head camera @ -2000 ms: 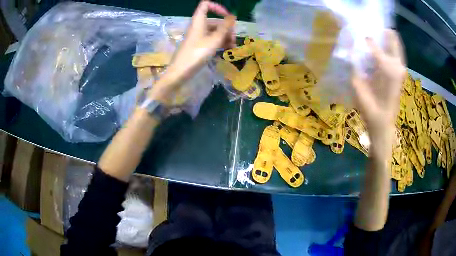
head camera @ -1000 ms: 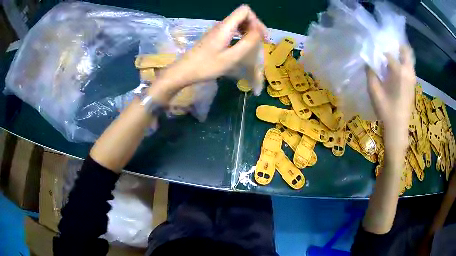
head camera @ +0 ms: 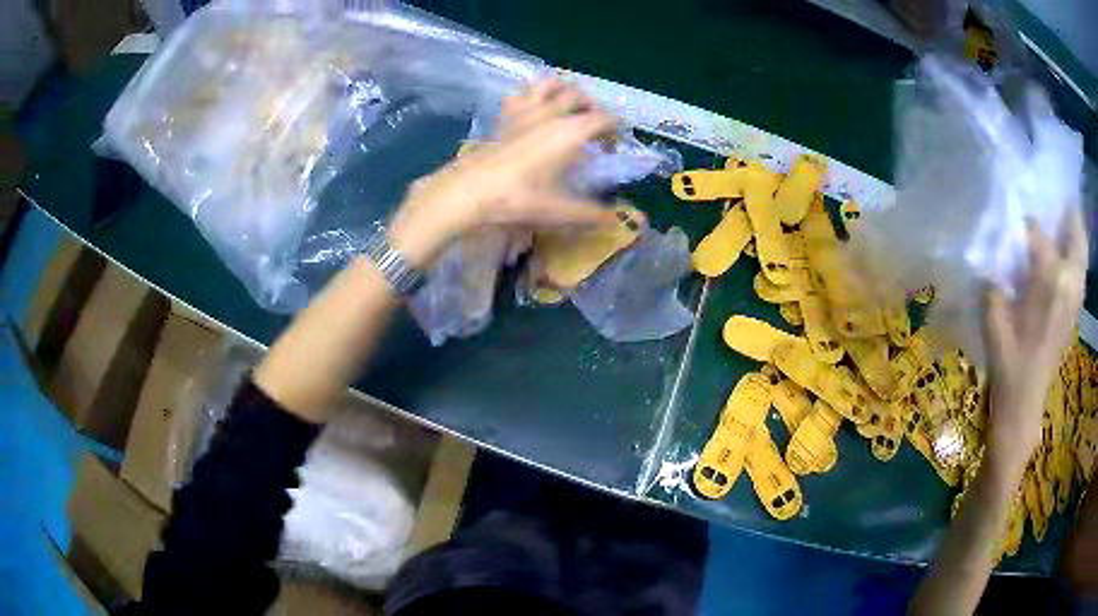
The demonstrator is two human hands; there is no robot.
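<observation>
My left hand (head camera: 518, 175), with a metal watch on the wrist, is over a bagged yellow part (head camera: 586, 250) on the green bench. Its fingers are spread and somewhat blurred; whether they grip the film cannot be told. My right hand (head camera: 1038, 301) holds a bunch of emptied clear bags (head camera: 993, 181) above the right side of the bench. A loose pile of unwrapped yellow parts (head camera: 831, 307) lies between and below the hands, with dark holes at one end of many parts. Part of the pile is hidden behind the bags and right forearm.
A large clear poly bag (head camera: 229, 132) lies at the left of the bench. A pale strip (head camera: 674, 120) runs along the back and a seam (head camera: 677, 403) crosses the bench. Below left are open cardboard cartons (head camera: 163, 391), one holding a whitish bag (head camera: 349, 511).
The view has shifted, so the bench appears tilted. My left hand has lowered from above the pile to the bagged parts. A bagged part now lies apart beside it. My right hand still holds the bags.
</observation>
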